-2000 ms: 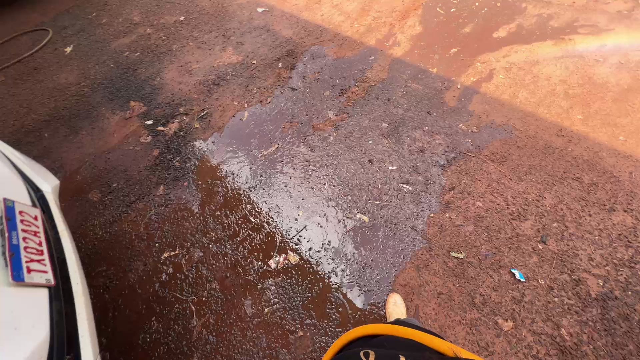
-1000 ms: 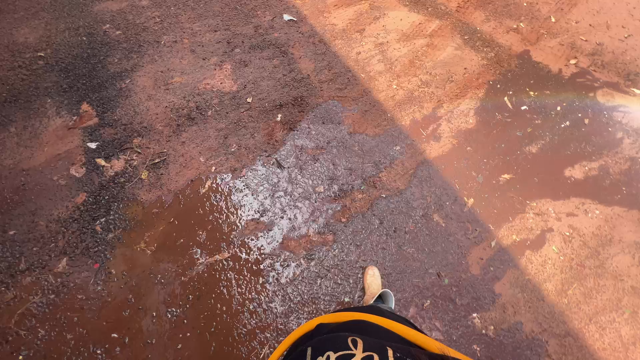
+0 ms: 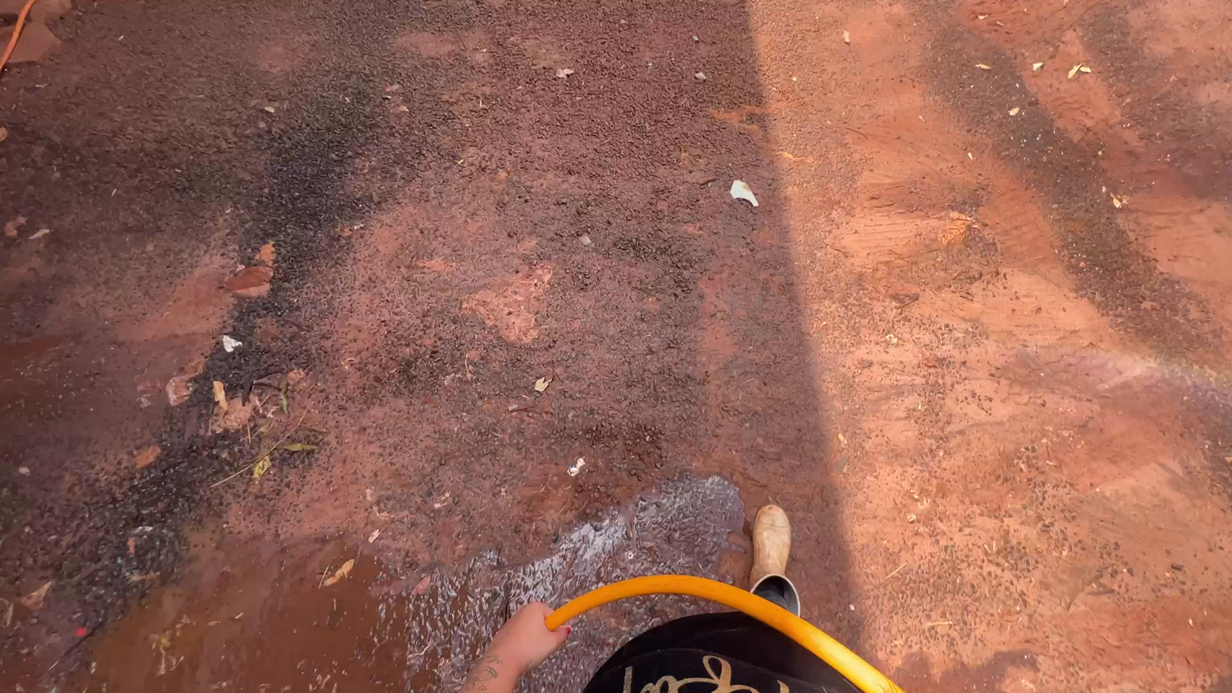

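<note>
My left hand (image 3: 531, 636) is closed around a yellow-orange hose (image 3: 674, 585) at the lower middle of the head view. From that hand the hose arches over the front of my dark shirt (image 3: 717, 654) and leaves at the bottom edge, right of the middle. My right hand is out of the frame. A light tan boot (image 3: 771, 541) with a dark opening stands on the ground just beyond the hose.
Wet gravelly ground (image 3: 616, 549) and a muddy brown puddle (image 3: 260, 606) lie at the lower left. Sunlit reddish dirt (image 3: 962, 433) spreads on the right. A thin orange hose or cord (image 3: 16, 37) shows at the top left corner. Leaves and white scraps are scattered about.
My left hand has come into view, holding the hose. The view has shifted: the white vehicle is gone from the left, and the puddle now lies low in the frame.
</note>
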